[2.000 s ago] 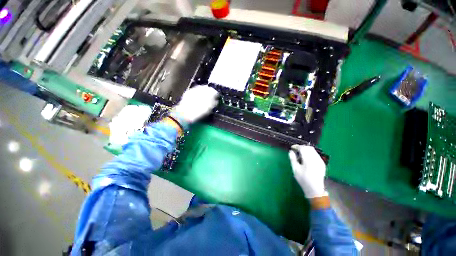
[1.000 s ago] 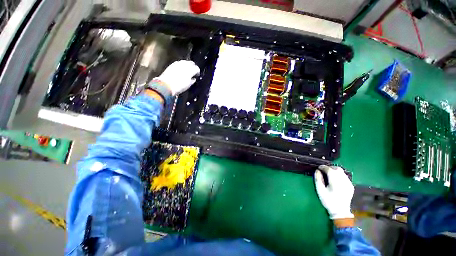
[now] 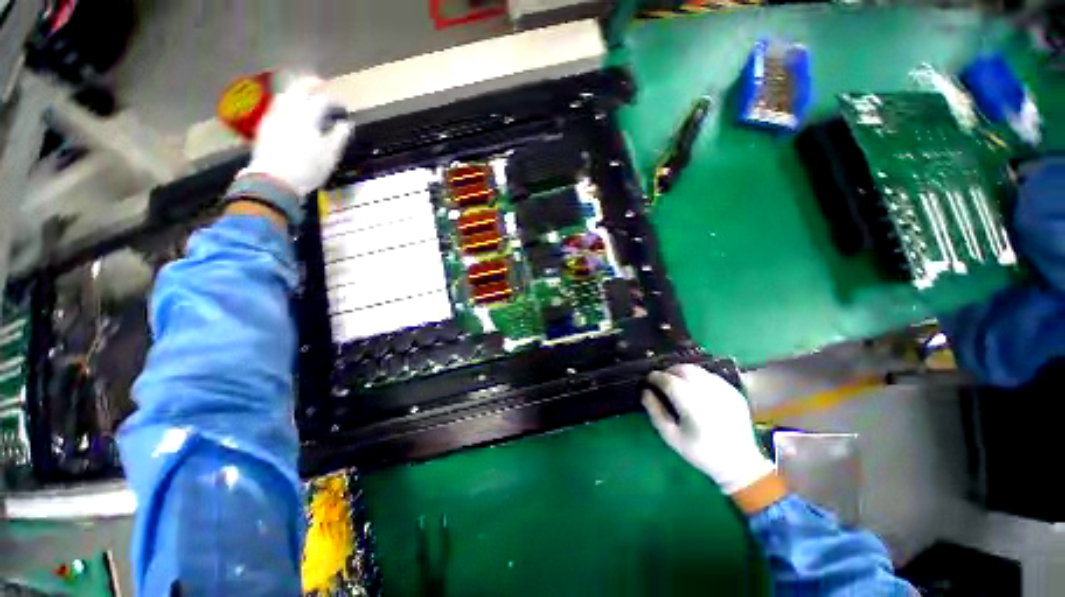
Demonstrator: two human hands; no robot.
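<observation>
The power board assembly, with its white ribbed block [image 3: 385, 251] and orange coils [image 3: 479, 233], lies inside the black solder carrier [image 3: 467, 411] in front of me. My left hand [image 3: 299, 134], in a white glove with a grey wrist band, is at the carrier's far left corner, with a dark piece showing at its fingers; whether it grips the carrier is unclear. My right hand [image 3: 707, 426], also in a white glove, grips the carrier's near right corner, thumb on top.
A second black carrier [image 3: 88, 350] is at left. A black tray of yellow pieces [image 3: 331, 531] lies near my left sleeve. On the green mat at right are a screwdriver [image 3: 683, 149], blue screw bin [image 3: 777, 84] and loose circuit board [image 3: 928, 192]. Another person's blue sleeve [image 3: 1045, 257] shows.
My left hand has moved from the carrier's left side to its far left corner. My right hand stays on the near right corner. The view has turned, and the carrier now appears tilted the other way.
</observation>
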